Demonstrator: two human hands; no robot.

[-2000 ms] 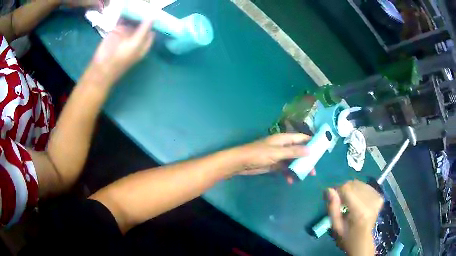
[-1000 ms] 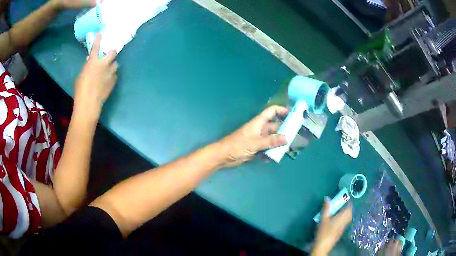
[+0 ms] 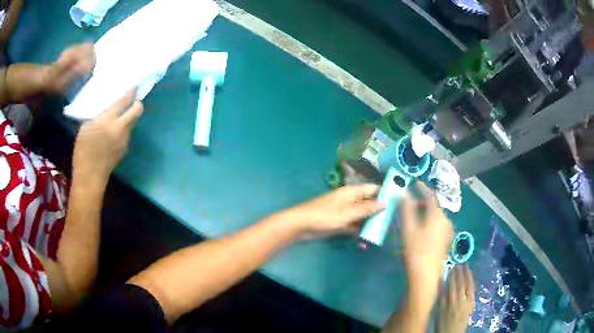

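Observation:
A mint-green handheld fan (image 3: 381,218) stands at the press, its round open head (image 3: 411,156) at the white ram pad (image 3: 423,140). My left hand (image 3: 345,209) grips its pale handle from the left. My right hand (image 3: 423,227) is blurred, with its fingers close beside the handle's right side; whether it grips the fan cannot be told. The fixture block (image 3: 374,146) is partly hidden behind the fan head. A second fan (image 3: 206,97) lies on the bench to the left, untouched.
A neighbour in a red-and-white top (image 3: 29,214) handles white bags (image 3: 143,55) at upper left. Another person's hand (image 3: 458,299) is at a fan (image 3: 462,247) at lower right, beside a plastic bag of dark parts (image 3: 505,279). Crumpled white cloth (image 3: 446,185) lies beside the press.
The fan now lying at left was not there before. My left hand now holds a fan at the press, with my right hand moved up beside it. Another fan and hand appear at lower right.

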